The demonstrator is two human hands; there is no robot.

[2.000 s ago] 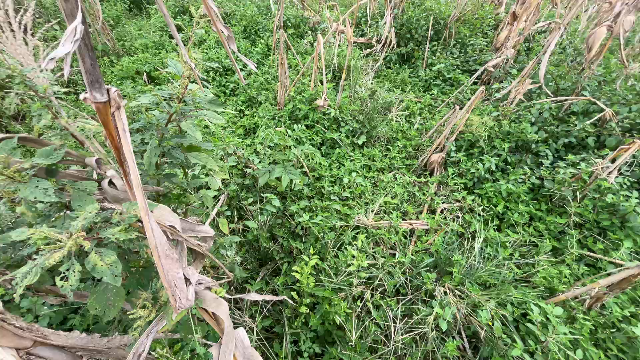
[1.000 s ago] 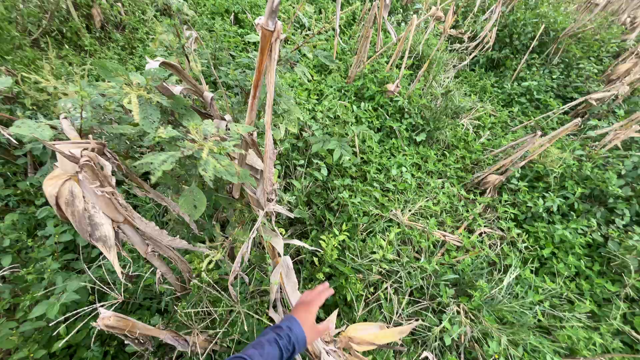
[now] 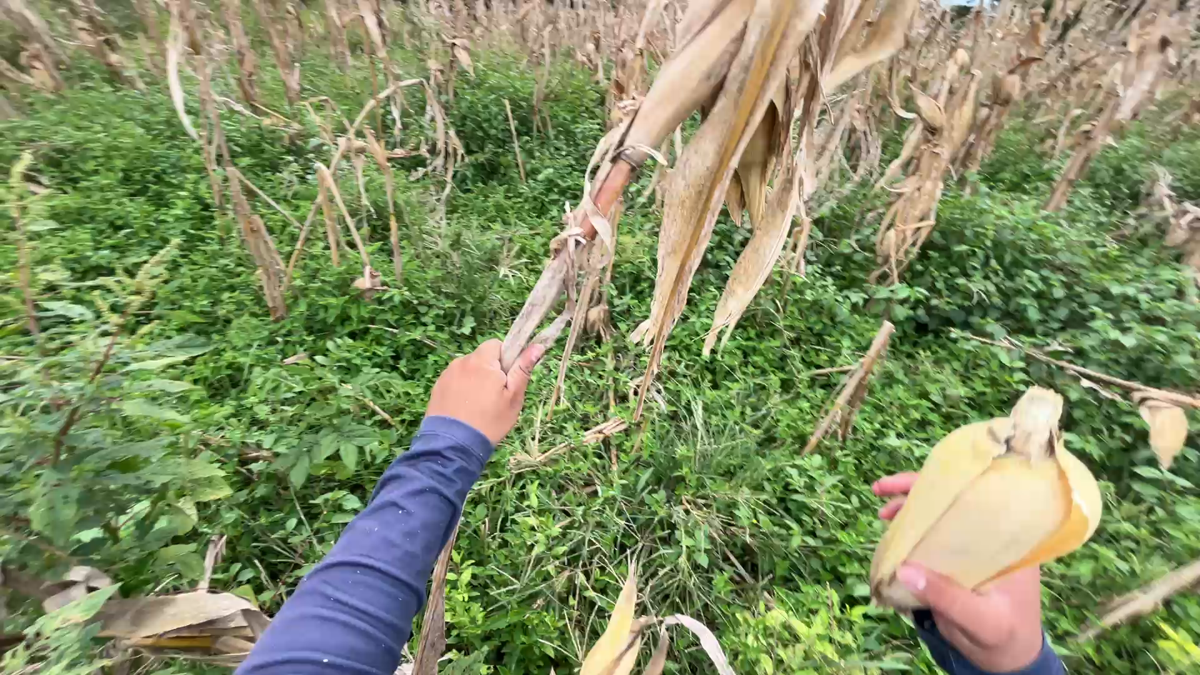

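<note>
My left hand [image 3: 483,386], in a dark blue sleeve, is closed around a dry corn stalk [image 3: 544,295]. The stalk leans up to the right, and dry tan corn leaves [image 3: 698,202] hang from its upper part. At the lower right, my right hand [image 3: 980,600] grips a corn ear in pale yellow husk [image 3: 994,506], its broken stem end pointing up. The thumb lies across the near side of the husk, and two fingertips show at its left edge; the other fingers are hidden.
Low green weeds [image 3: 309,450] cover the ground. Rows of dry corn stalks [image 3: 923,187] stand behind. A short broken stalk [image 3: 853,384] juts up between my hands, and dry husks [image 3: 183,619] lie at the lower left. A thin dry stem [image 3: 1069,366] crosses the right side.
My left hand now grips a stalk. My right hand has come into view with a husked corn ear in it. The view has tipped up toward the corn rows.
</note>
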